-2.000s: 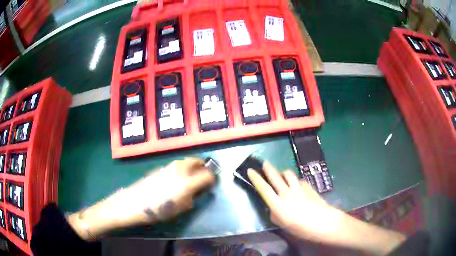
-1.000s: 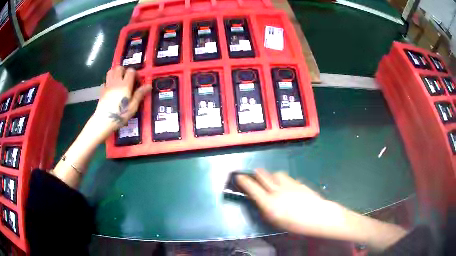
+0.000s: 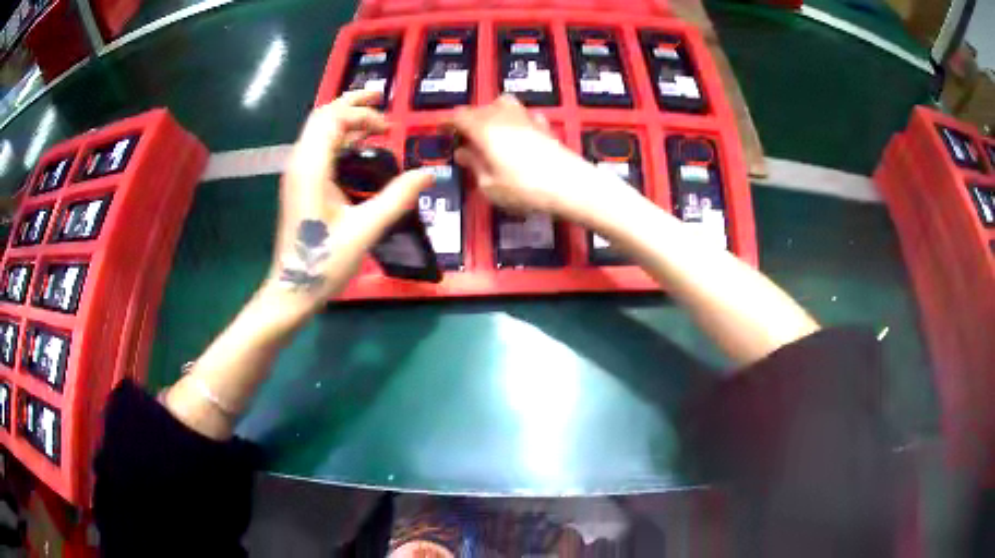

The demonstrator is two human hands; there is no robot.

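Note:
The red phone tray (image 3: 491,286) lies in front of me with two rows of five pockets. Black phones lie back up in the pockets, such as this keypad phone (image 3: 698,191) at the near right. My left hand (image 3: 333,207) holds a tilted black phone (image 3: 406,249) over the near left pocket, its lower end sticking out below my thumb. My right hand (image 3: 518,158) is over the near row's middle phone, fingertips at the top of the second phone from the left. The fingertips are blurred, and whether they grip anything cannot be told.
A tall pile of red trays with phones (image 3: 142,262) stands at the left edge. Another red tray pile (image 3: 927,240) stands at the right edge. A brown cardboard sheet (image 3: 740,109) shows behind the middle tray. The green bench top (image 3: 469,403) ends in a curved near edge.
My left hand now holds a phone tilted at the tray. My right hand has moved up from the bench onto the tray. The far right pocket, which showed a white label, now holds a phone.

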